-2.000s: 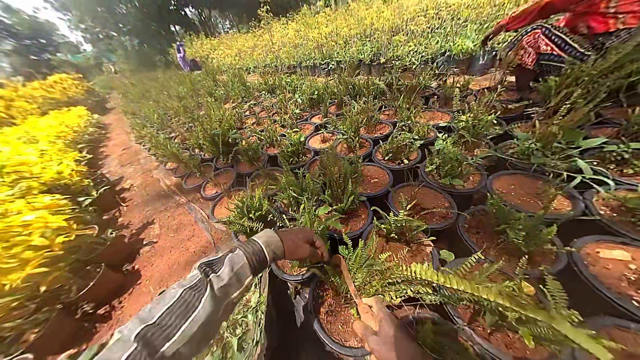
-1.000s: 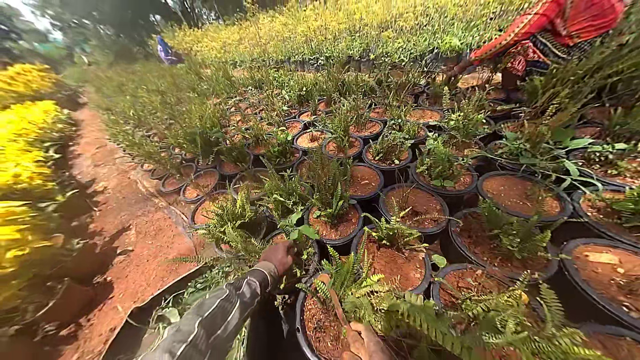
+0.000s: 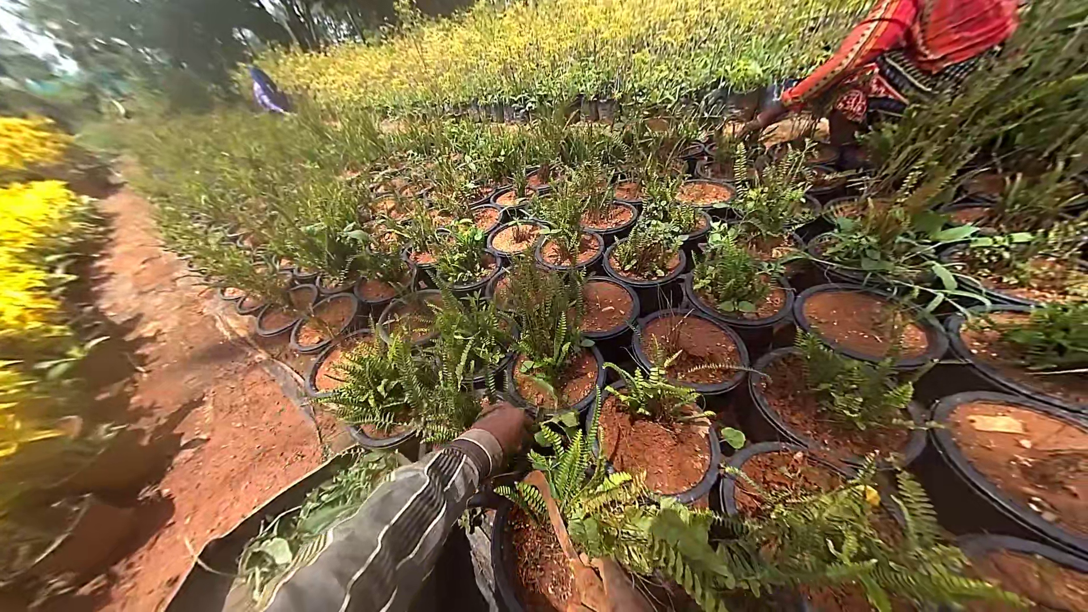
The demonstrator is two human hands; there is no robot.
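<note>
My left hand [image 3: 505, 427], in a grey striped sleeve, reaches in among the rims of the black pots, beside a potted fern [image 3: 378, 387]; its fingers are partly hidden by leaves, and whether it grips anything cannot be told. At the bottom edge my right hand [image 3: 619, 588] is closed around a thin brown stick-like tool [image 3: 552, 510], which slants up over the nearest black pot [image 3: 503, 557] of reddish soil. Fern fronds [image 3: 680, 544] spread over and beside the right hand. A pot of soil with a small fern [image 3: 654, 395] stands just beyond.
Rows of black pots with ferns surround my hands. An open dark container [image 3: 212, 552] with pulled greenery lies at lower left, beside a red dirt path [image 3: 204, 408]. Yellow-leaved plants [image 3: 34, 246] line the left. A person in red [image 3: 901, 51] bends over pots at upper right.
My left hand was by the tool's tip two seconds ago; it has moved away from the tool, to the pots beyond. My right hand still holds the tool, low in view.
</note>
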